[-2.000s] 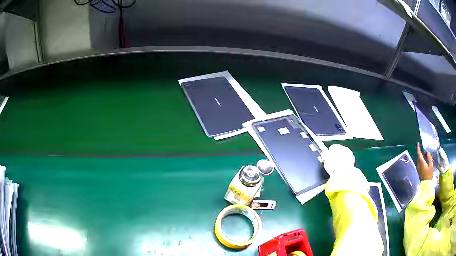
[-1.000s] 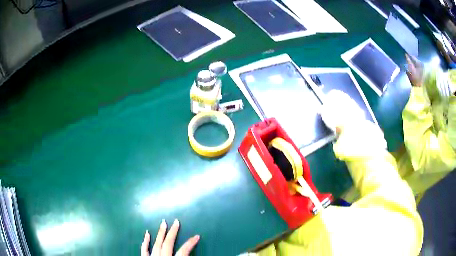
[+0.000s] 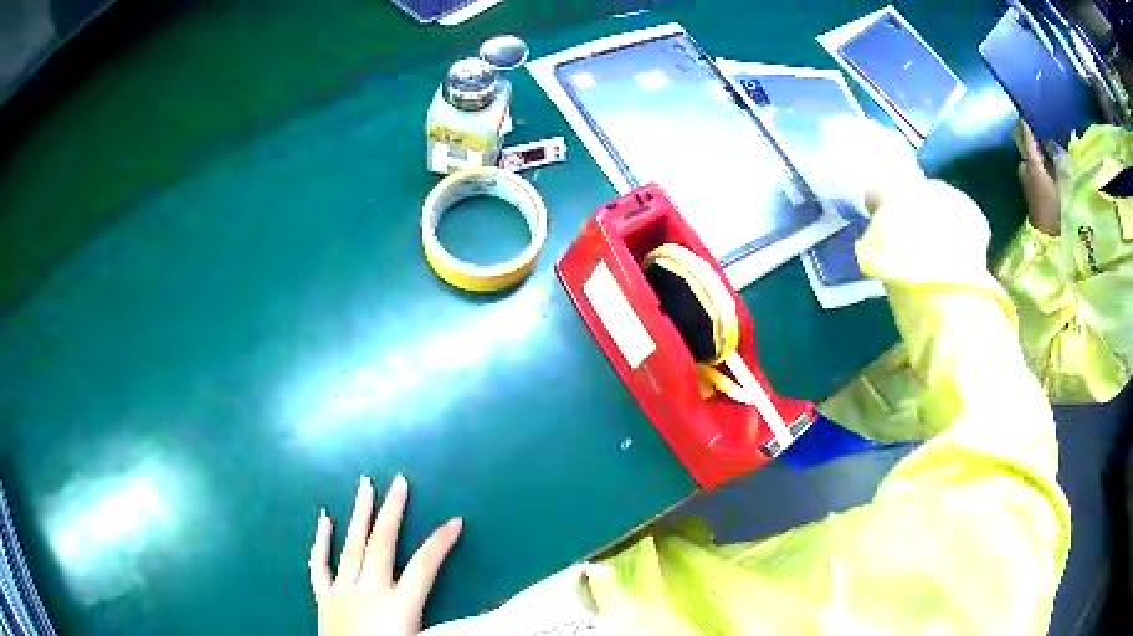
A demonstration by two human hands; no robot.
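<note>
A large grey tablet back cover [image 3: 696,149], inner face up with small pale patches, lies on a white sheet at upper centre. A second cover [image 3: 777,118] on a white sheet lies right of it. My right hand [image 3: 857,162], in a white glove, is over the second cover at the first one's right edge. It is washed out by glare; its fingers and any hold are unclear. My left hand [image 3: 373,559], bare, is at the lower left, fingers spread, holding nothing, low over or on the green mat [image 3: 249,298].
A red tape dispenser [image 3: 634,360] stands centre, near the bench edge. Beyond it are a yellow tape roll [image 3: 466,276], a bottle [image 3: 462,124] and a small metal-ended item [image 3: 534,154]. Another person's hand [image 3: 1037,186] is at right by a panel [image 3: 1034,81]. Stacked sheets [image 3: 19,578] show far left.
The view has tilted down and turned, so the covers sit higher in the picture. My left hand and the full dispenser have come into view. My gloved hand stays near the cover's right edge.
</note>
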